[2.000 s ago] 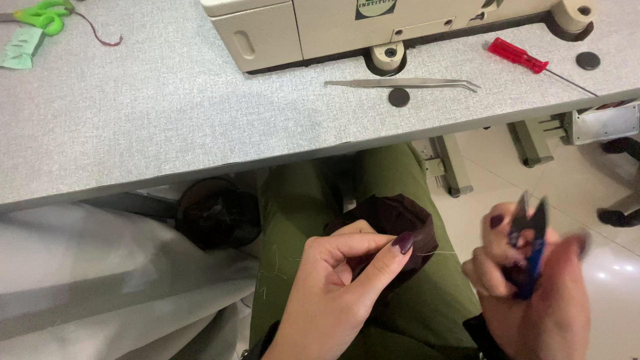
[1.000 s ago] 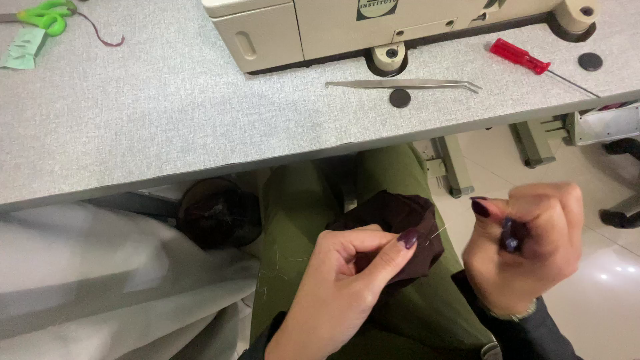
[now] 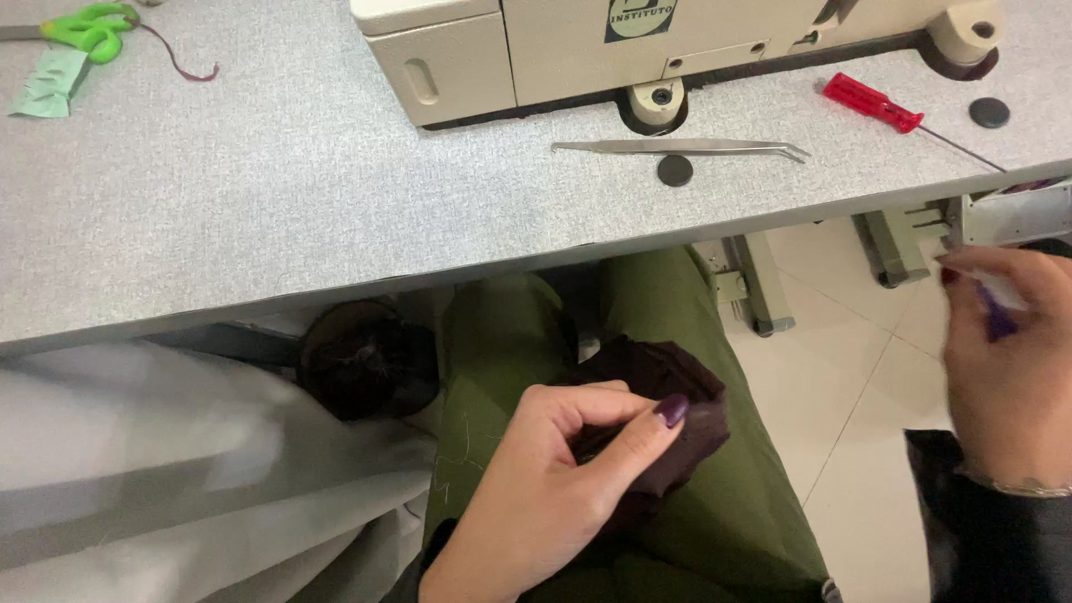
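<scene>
Over my lap, my left hand [image 3: 569, 477] pinches thumb against forefinger at the dark maroon fabric [image 3: 687, 435], which lies bunched on the green trousers. Whether a needle or thread sits between those fingertips cannot be made out. My right hand [image 3: 1005, 352] is raised at the right, blurred, its fingers curled around thread snips of which only a small blue-purple part [image 3: 997, 314] shows. A wide gap separates the two hands. On the table above lie bent-tip metal tweezers [image 3: 678, 148] and a screwdriver with a red handle [image 3: 871, 102].
A beige sewing machine [image 3: 578, 59] stands at the table's back. Black discs [image 3: 675, 171] lie near the tweezers and screwdriver. Green-handled scissors [image 3: 92, 29] rest at the upper left. Grey-white cloth [image 3: 167, 452] hangs at the left. The table edge [image 3: 402, 280] runs above my knees.
My right hand has moved right and up, away from the fabric. The snips' blades, visible two seconds ago, are now hidden. The left hand keeps its pinch at the fabric.
</scene>
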